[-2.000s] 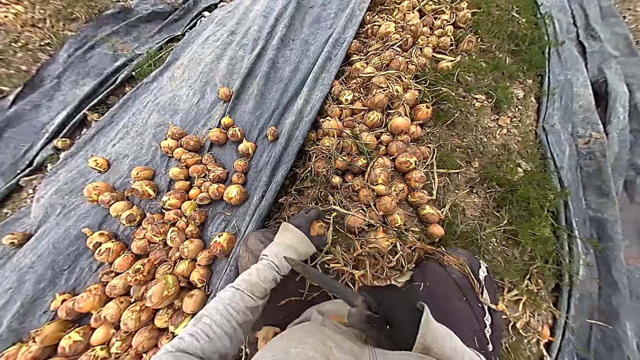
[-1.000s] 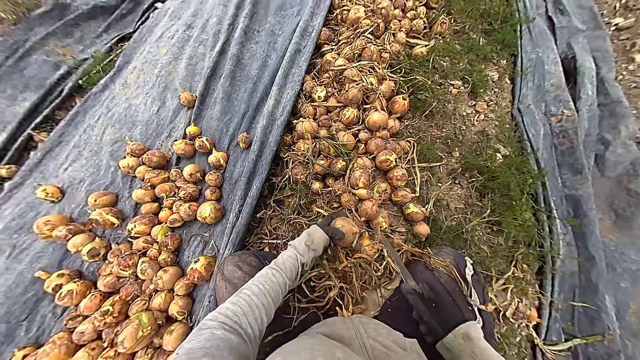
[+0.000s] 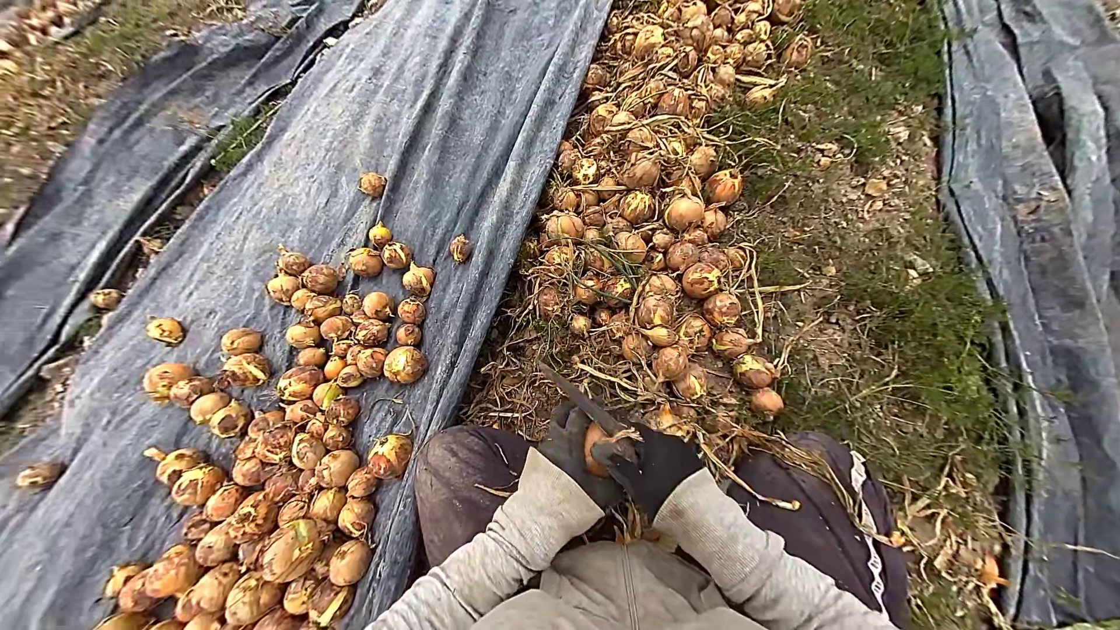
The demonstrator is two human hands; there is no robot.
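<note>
In a dark glove, my left hand (image 3: 573,451) grips a brown onion (image 3: 597,448) just in front of my lap. My right hand (image 3: 656,464), gloved too, meets it from the other side and holds a knife, whose dark blade (image 3: 577,394) points up and left over the onion. The handle is hidden in the glove. Ahead of both hands lies a long row of onions (image 3: 682,213) with dry tops on the ground. Trimmed-looking onions (image 3: 293,549) form a loose pile on the grey fabric sheet at the left.
The grey fabric sheet (image 3: 455,114) runs beside the row on the left, and a further sheet (image 3: 52,254) lies beyond it. Another grey sheet (image 3: 1015,262) stretches along the right, past a strip of grass and soil (image 3: 910,350). My bent knees flank the hands.
Both hands have come together at the onion in front of my lap; one second ago they were apart, the left on an onion at the row's near end. The knife now lies across at the onion.
</note>
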